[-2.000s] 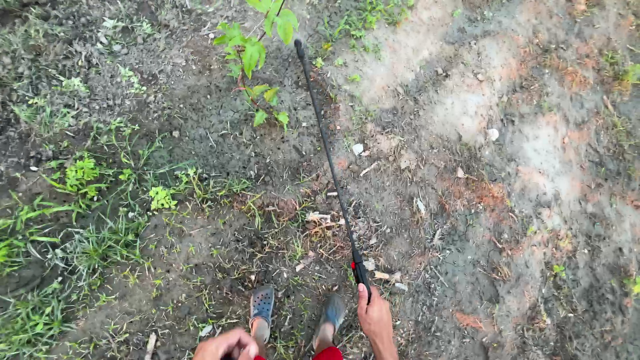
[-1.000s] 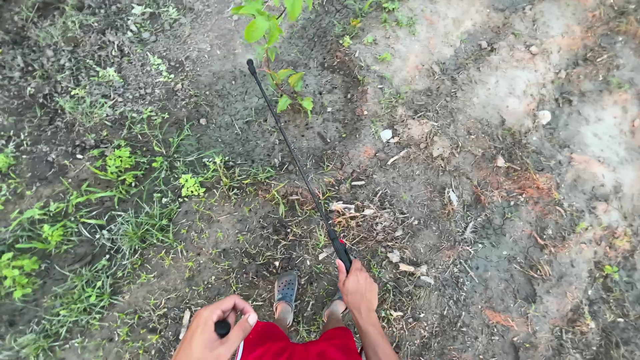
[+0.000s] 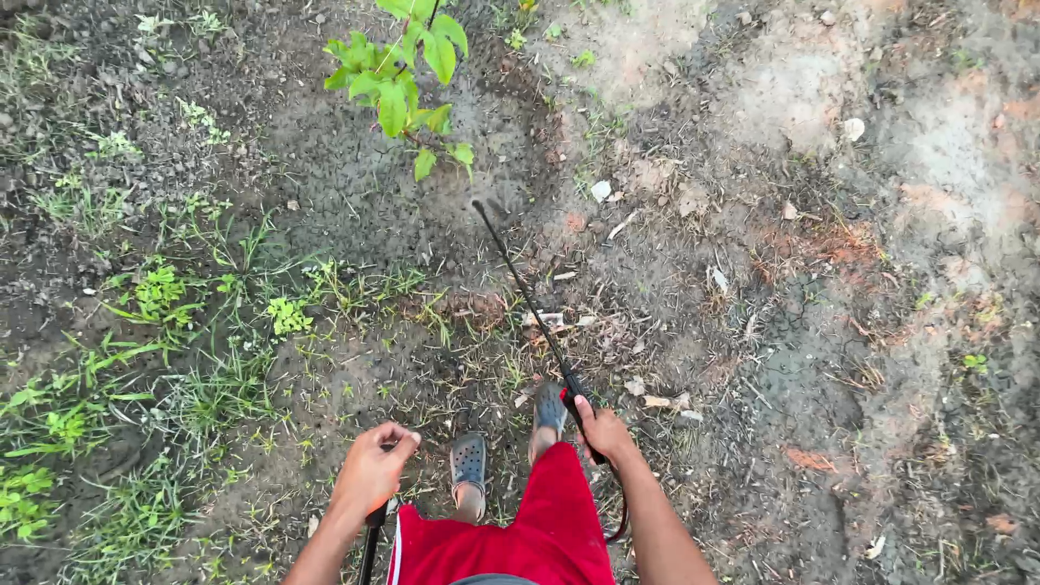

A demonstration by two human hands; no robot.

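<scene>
My right hand [image 3: 605,432] is closed around the black handle of a spray wand [image 3: 524,288], likely a sprayer lance. The thin wand slants up and left, its nozzle tip over bare soil just below a leafy green plant [image 3: 398,81]. A hose [image 3: 624,512] runs down from the handle beside my right forearm. My left hand [image 3: 375,470] grips the top of a black lever or rod [image 3: 370,544] that runs down past the bottom edge; my fingers hide most of its grip.
My feet, in grey clogs [image 3: 468,459], stand on muddy ground. Grass and weeds [image 3: 219,390] grow on the left. Pale stones [image 3: 600,191] and wood chips [image 3: 666,401] lie ahead and to the right. The plant stands at the top centre.
The wand tip, beside the plant's leaves a second ago, is now below them. My left hand has turned, and the rod beneath it now shows. The feet have shifted.
</scene>
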